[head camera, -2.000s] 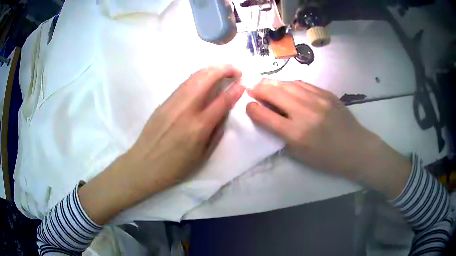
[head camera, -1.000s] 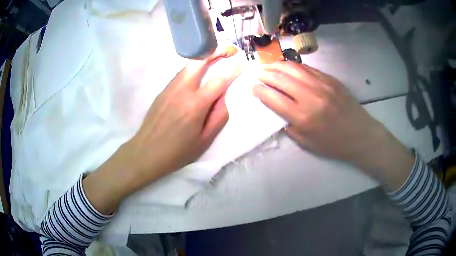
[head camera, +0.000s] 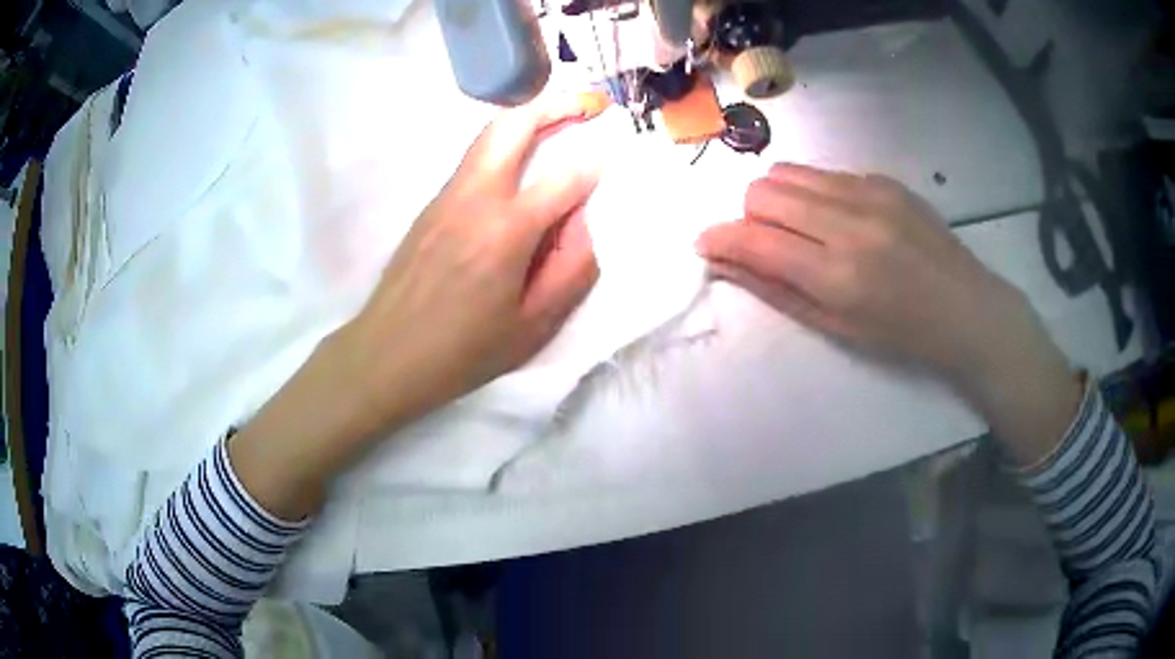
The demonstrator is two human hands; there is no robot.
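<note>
A large white garment panel covers the left and middle of the table, with a frayed edge running between my hands. My left hand lies flat on it, index finger stretched to the left of the presser foot, thumb spread. My right hand rests with fingers together at the cloth's right edge, below the black round part; whether it pinches the cloth is unclear. The orange guard sits just right of the presser foot. Glare washes out the cloth near the needle.
A grey-blue rounded bar hangs above my left fingertips. A cream knob is at the upper right. Dark scissors lie on the right of the white table. More cloth hangs below the table edge at lower left.
Both hands first moved up with the cloth, my left reaching beside the presser foot. My right hand has since moved right, away from the foot, uncovering the black round part.
</note>
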